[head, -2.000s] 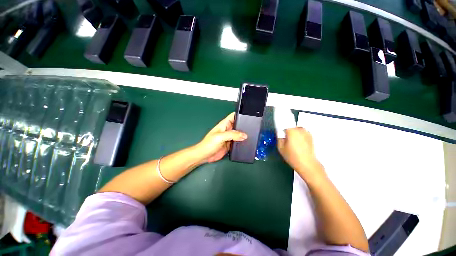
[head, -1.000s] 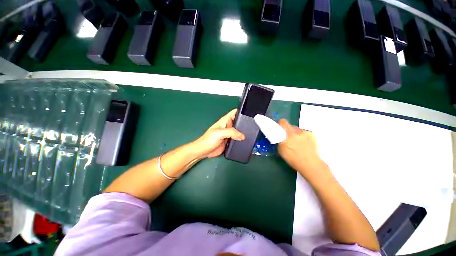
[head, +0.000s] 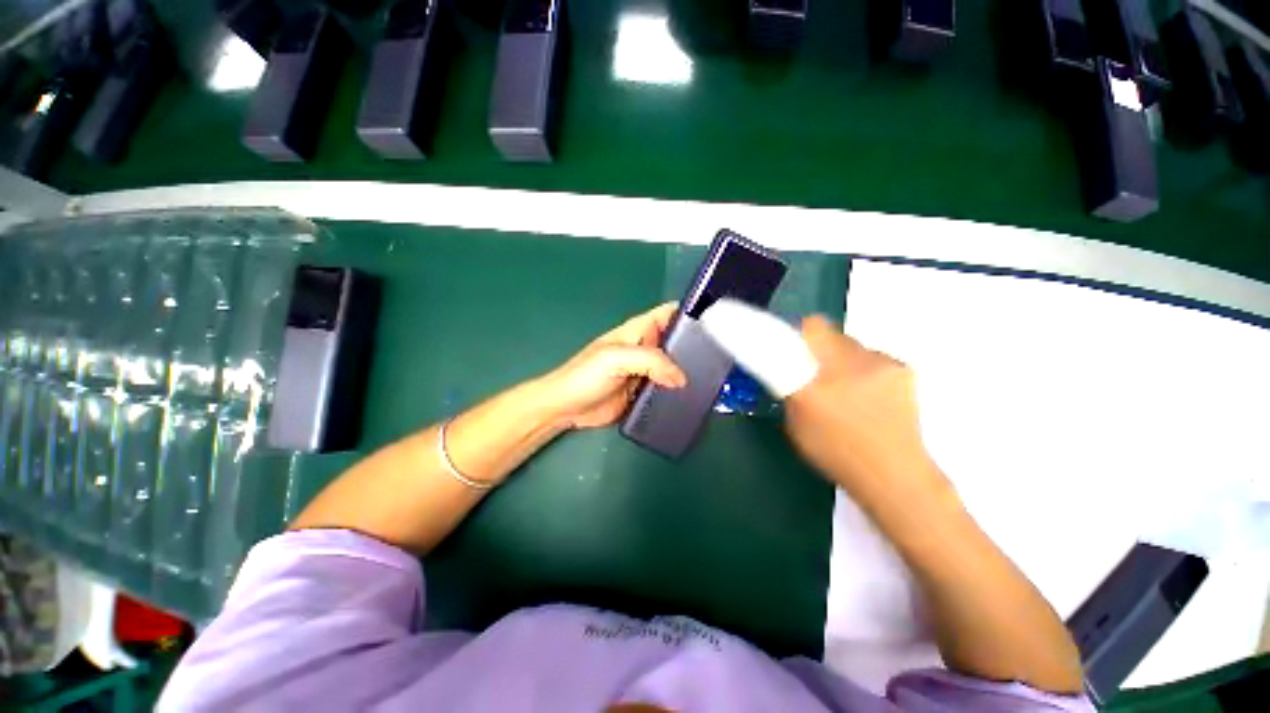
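Observation:
A grey oblong power bank [head: 671, 397] with a glossy black panel at its far end is tilted to the right over the bench. My left hand [head: 613, 373] holds it by its left side, thumb on its face. My right hand [head: 852, 404] is slightly blurred and holds a white pointed wiping cloth [head: 761, 346]. The cloth's tip lies over the lower part of the black panel. Small blue parts [head: 741, 392] lie on the bench between the power bank and my right hand, partly hidden.
A clear ribbed blister tray [head: 132, 376] is at the left, with another unit [head: 308, 365] beside it. A white sheet [head: 1031, 404] lies right, with a unit [head: 1135, 613] at its lower edge. Beyond a white rail [head: 557, 210], a green conveyor [head: 780, 153] carries several units.
The power bank has tilted further right. My right hand has brought the cloth from beside the unit onto its face. Units on the right part of the conveyor have shifted in view.

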